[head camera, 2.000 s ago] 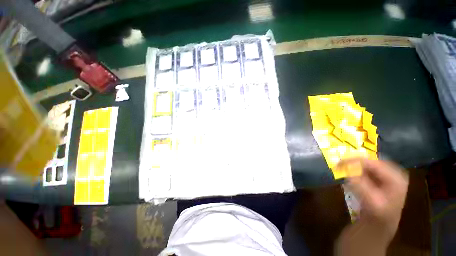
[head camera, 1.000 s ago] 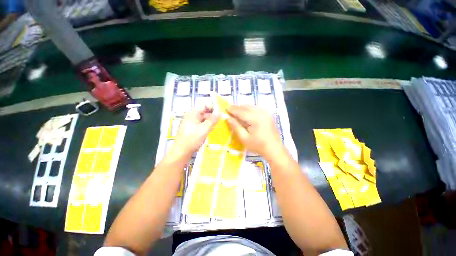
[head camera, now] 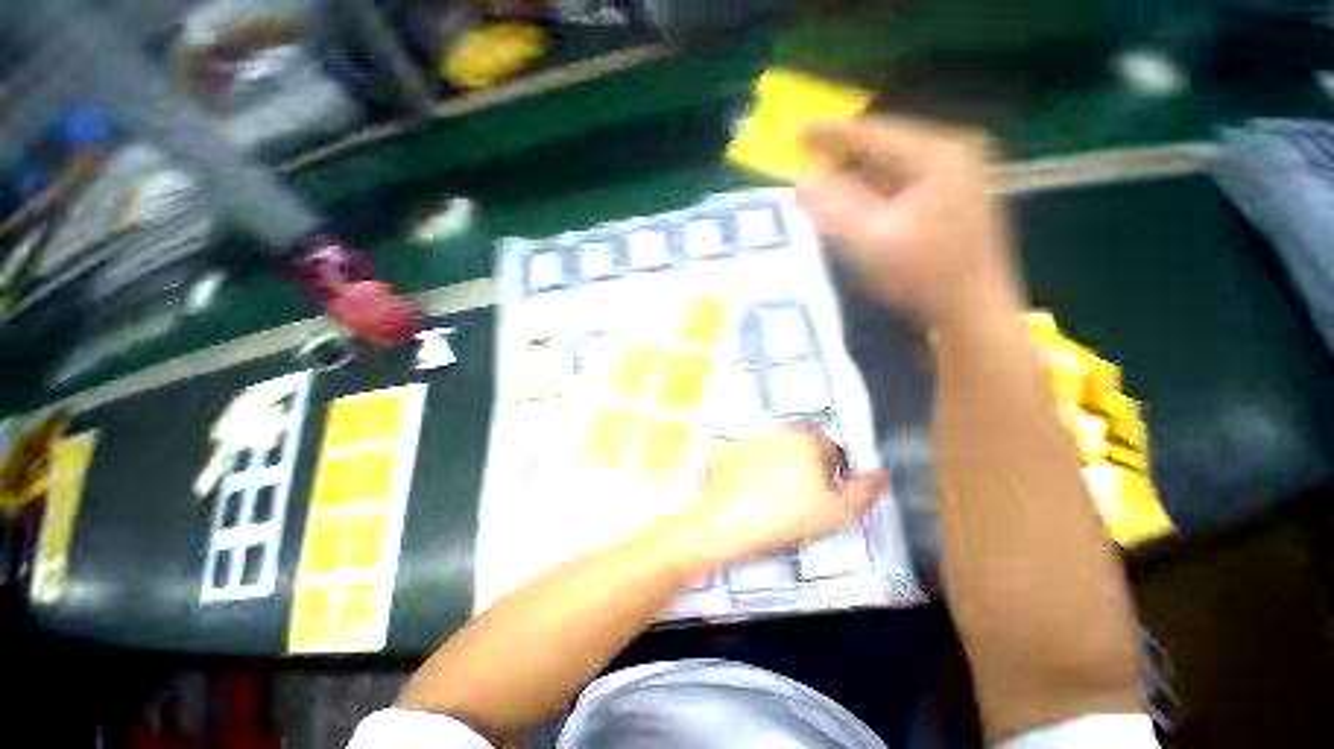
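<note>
The blister tray (head camera: 534, 512) lies in front of me, with dark-outlined pockets. A yellow sticker sheet (head camera: 644, 395) lies tilted on it. My left hand (head camera: 775, 490) is low over the tray's right part, fingers pointing right; blur hides whether it holds anything. My right hand (head camera: 914, 205) is raised beyond the tray's far right corner, gripping a squarish yellow piece (head camera: 790, 125) by its edge. The pile of loose yellow pieces (head camera: 1119, 454) lies right of the tray, partly behind my right forearm.
Another yellow sheet (head camera: 351, 512) lies left of the tray, beside a white backing skeleton (head camera: 242, 534) with pale scraps on it. A reddish phone (head camera: 366, 303) and small white clip (head camera: 435, 348) stand behind. A tray stack (head camera: 1287, 190) is at far right. The green conveyor crosses behind.
The hands have parted. My right hand has moved up and right with a yellow piece; my left has moved down and right over the tray. The sticker sheet now lies on the tray.
</note>
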